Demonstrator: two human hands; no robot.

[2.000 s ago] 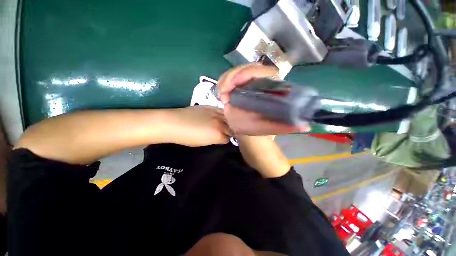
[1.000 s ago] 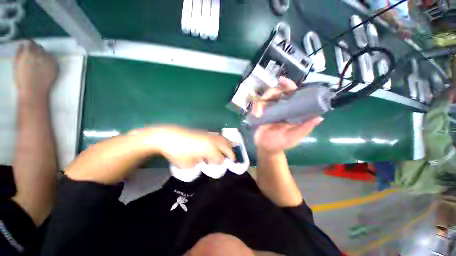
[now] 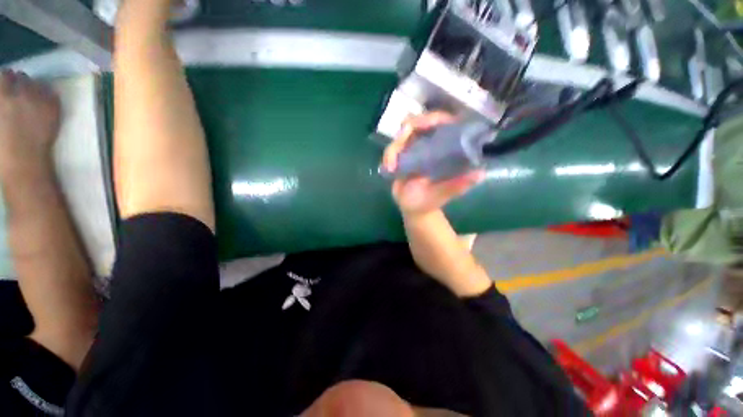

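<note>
My right hand [image 3: 424, 183] is closed around the grey electric screwdriver [image 3: 444, 153] over the green bench [image 3: 301, 138], just in front of the silver-grey screw feeder [image 3: 460, 77]. A black cable [image 3: 542, 130] runs from the screwdriver's end to the right. My left arm reaches up across the pale rail to the top edge; the left hand is cut off by that edge. A blurred whitish part, perhaps a housing [image 3: 186, 10], shows beside the left wrist.
Behind the pale rail [image 3: 285, 49], white-grey housings [image 3: 575, 34] lie on the far green belt. Another person's arm [image 3: 37, 191] rests over the white board [image 3: 77, 155] at left. Green cloth [image 3: 701, 232] is at the right. Red crates [image 3: 652, 373] stand on the grey floor.
My left hand has gone from the white housings near my body up past the top edge. Those housings no longer show near me. The screwdriver remains in my right hand near the feeder.
</note>
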